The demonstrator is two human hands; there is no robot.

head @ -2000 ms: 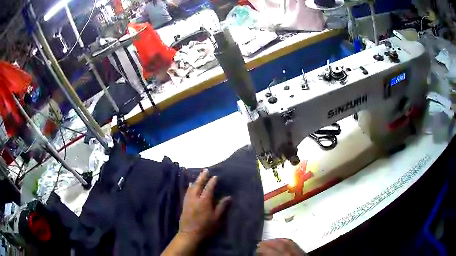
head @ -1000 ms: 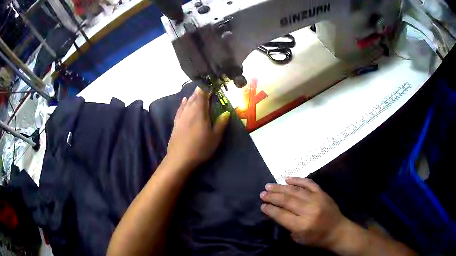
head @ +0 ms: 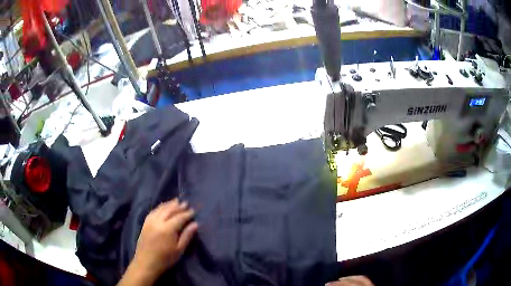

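The dark navy garment lies spread on the white machine table, its right edge at the needle area and a looser part heaped to the left. The presser foot and needle are small and lit yellow at that edge. My left hand rests on the garment left of its middle, fingers slightly bent; whether it pinches cloth is unclear. My right hand is cut off by the bottom edge, by the garment's lower right corner; its fingers are mostly hidden.
The sewing machine stands at the right. Black-handled scissors lie on its bed behind orange-red tape. A small dark item lies at the bed's right end. Metal poles stand at the left; a blue crate shows lower right.
Since one second ago, my left hand has moved from beside the needle leftward over the garment. My right hand has dropped mostly out of view. The view has shifted, and the garment lies flatter near the needle.
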